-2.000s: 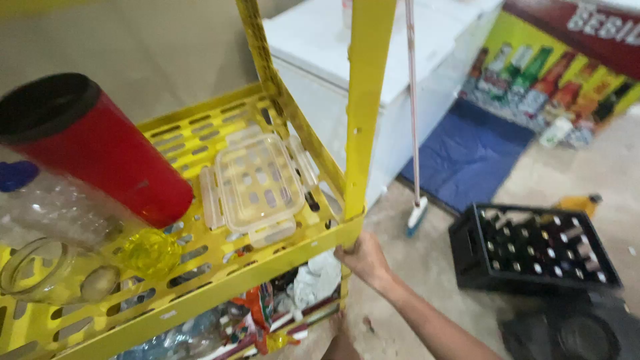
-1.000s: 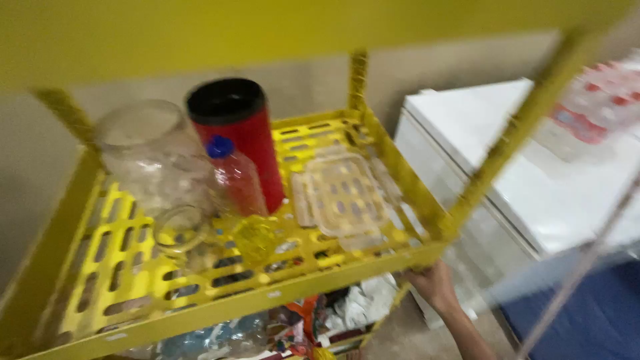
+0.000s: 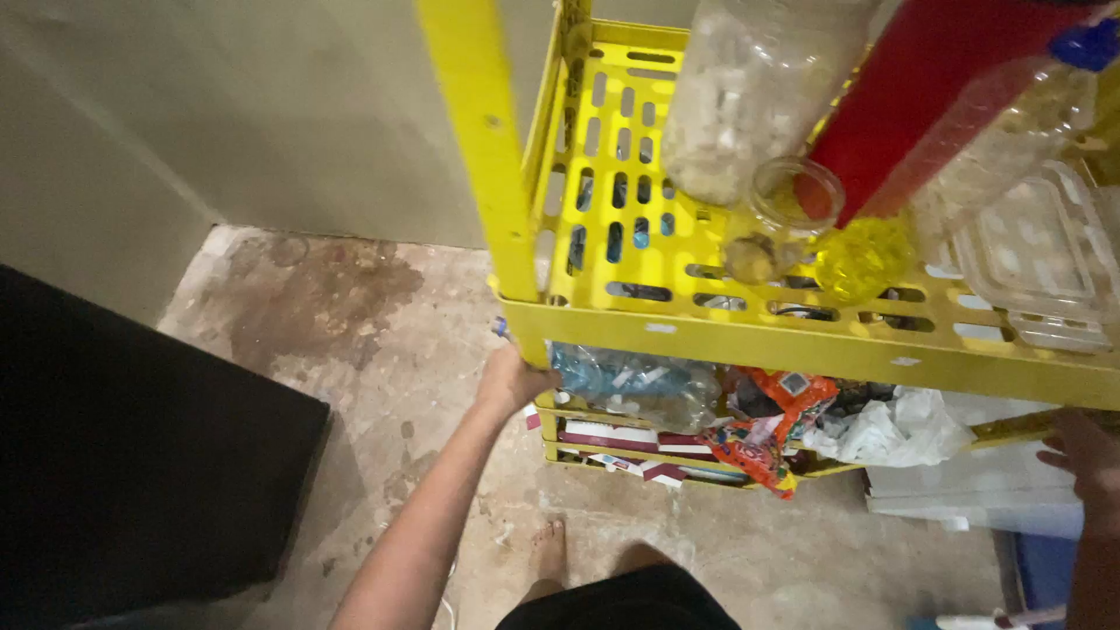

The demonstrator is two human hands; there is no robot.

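Note:
My left hand (image 3: 510, 382) is closed around the front left post of a yellow metal shelf rack (image 3: 700, 346), just below its upper shelf. At the right edge, my right hand (image 3: 1085, 451) is by the rack's right side below that shelf, blurred and partly cut off; its hold cannot be told. On the upper shelf stand a large clear plastic container (image 3: 735, 105), a red tumbler (image 3: 910, 105), a clear bottle with a blue cap (image 3: 1085, 44), a small glass jar (image 3: 792, 206), a yellow translucent item (image 3: 866, 258) and a clear lidded food container (image 3: 1032, 245).
Lower shelves hold plastic bottles (image 3: 630, 381), an orange printed bag (image 3: 774, 429), a white plastic bag (image 3: 901, 429) and flat boxes (image 3: 612, 435). A large black object (image 3: 149, 455) stands at left on the stained floor (image 3: 350, 297). A grey wall runs behind the rack.
The view has swung left, to the rack's left side and the floor. My left hand now shows on the left post. The freezer and crate seen earlier at right are mostly or wholly out of view.

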